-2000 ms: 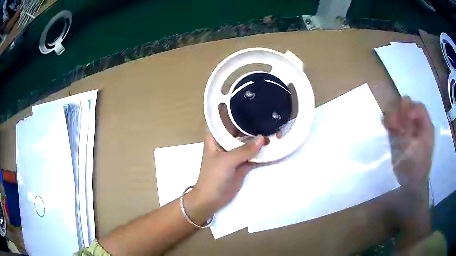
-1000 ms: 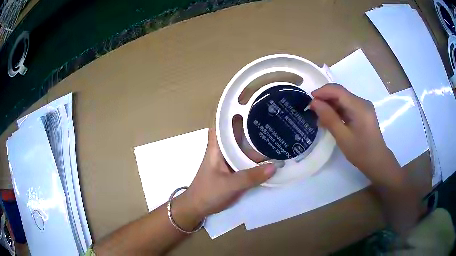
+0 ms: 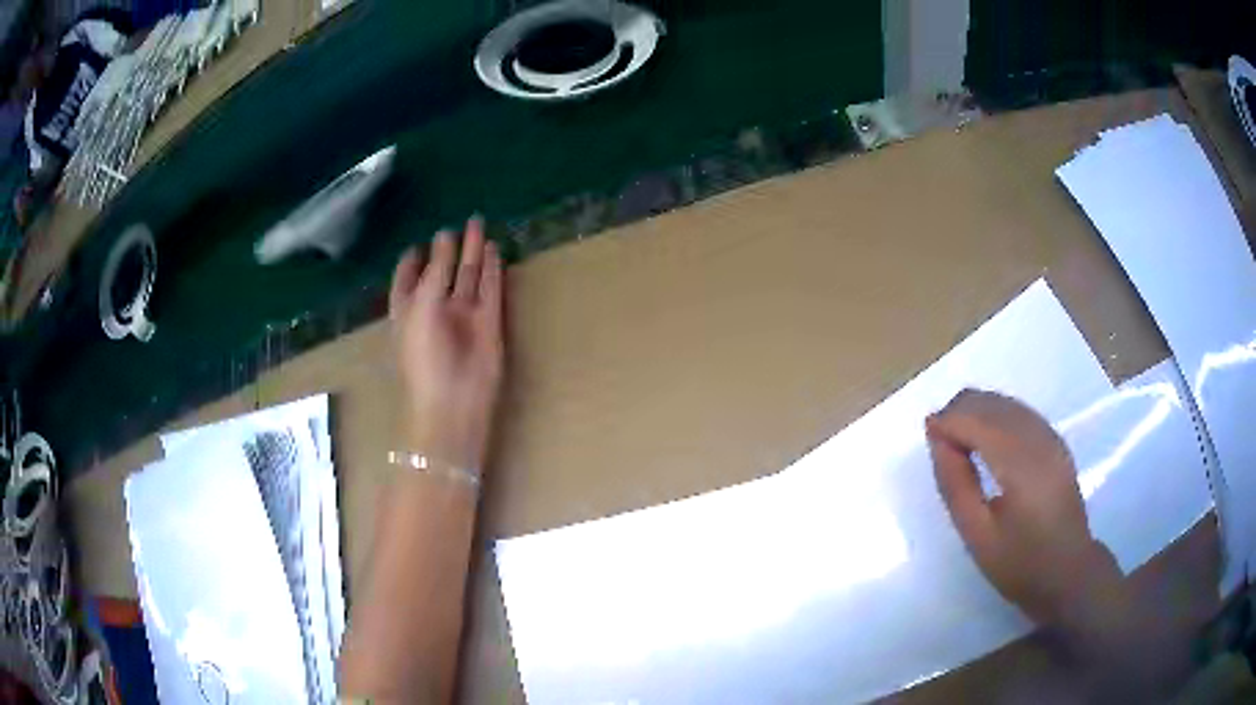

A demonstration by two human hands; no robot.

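My left hand (image 3: pixel 451 331) is open, palm up and empty, at the bench's far edge beside the green belt. A blurred white housing (image 3: pixel 328 214) is tilted over the belt just beyond my left fingers, not touching them. My right hand (image 3: pixel 1012 496) is over the long glossy white sheets (image 3: pixel 771 579), thumb and forefinger tips together. Whether something small is between them cannot be told.
A white ring housing with a dark centre (image 3: pixel 568 50) lies on the green conveyor belt (image 3: pixel 427 103), another ring (image 3: pixel 130 284) at left. Sheet stacks lie left (image 3: pixel 207 565) and right (image 3: pixel 1157 221). Several rings (image 3: pixel 39 579) overlap far left. A metal post (image 3: pixel 924 55) stands at the belt.
My left hand has let go of the housing and moved away to the belt's edge. My right hand has left the black disc and is over the sheets. Another ring shows on the belt.
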